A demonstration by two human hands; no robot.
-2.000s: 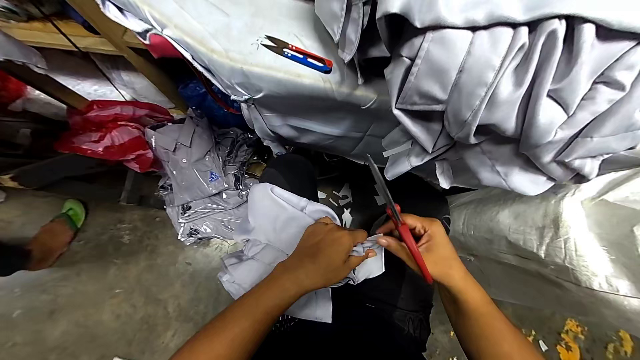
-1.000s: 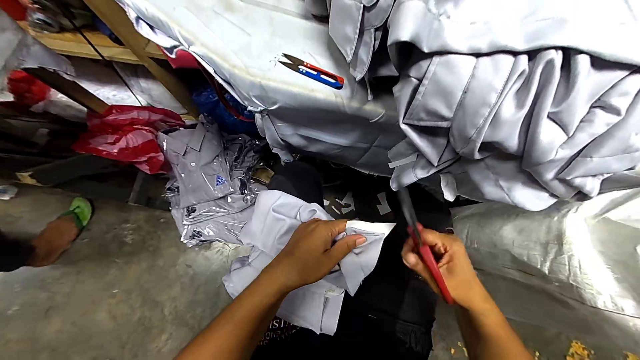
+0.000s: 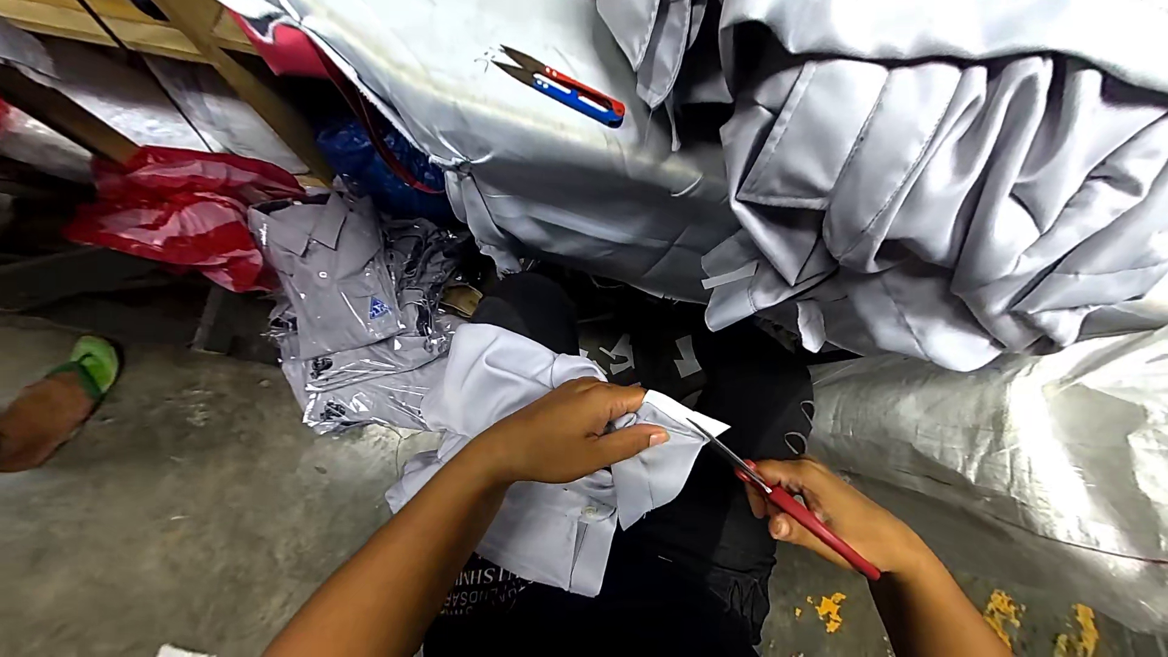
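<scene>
My left hand (image 3: pixel 575 431) pinches a light grey garment (image 3: pixel 497 365) between thumb and fingers, over my lap. A pointed white-edged corner (image 3: pixel 684 415) of it sticks out to the right of the fingertips. My right hand (image 3: pixel 817 511) holds scissors with red handles (image 3: pixel 821 529), their blades pointing up and left and meeting the edge of that corner. A button shows on the lower part of the garment. Thread snips with red and blue handles (image 3: pixel 579 96) lie on the cloth-covered surface above.
Grey sewn garments (image 3: pixel 912 182) hang over the edge at the upper right. Folded grey shirts in clear plastic (image 3: pixel 338 274) are stacked at left, beside a red plastic bag (image 3: pixel 182 210). A person's foot in a green sandal (image 3: pixel 96 365) is at far left. Silvery sheeting (image 3: pixel 1004 438) lies at right.
The scissors were apart from the cloth one second ago, pointing up; now their blades are at its corner. My left hand keeps hold of the garment.
</scene>
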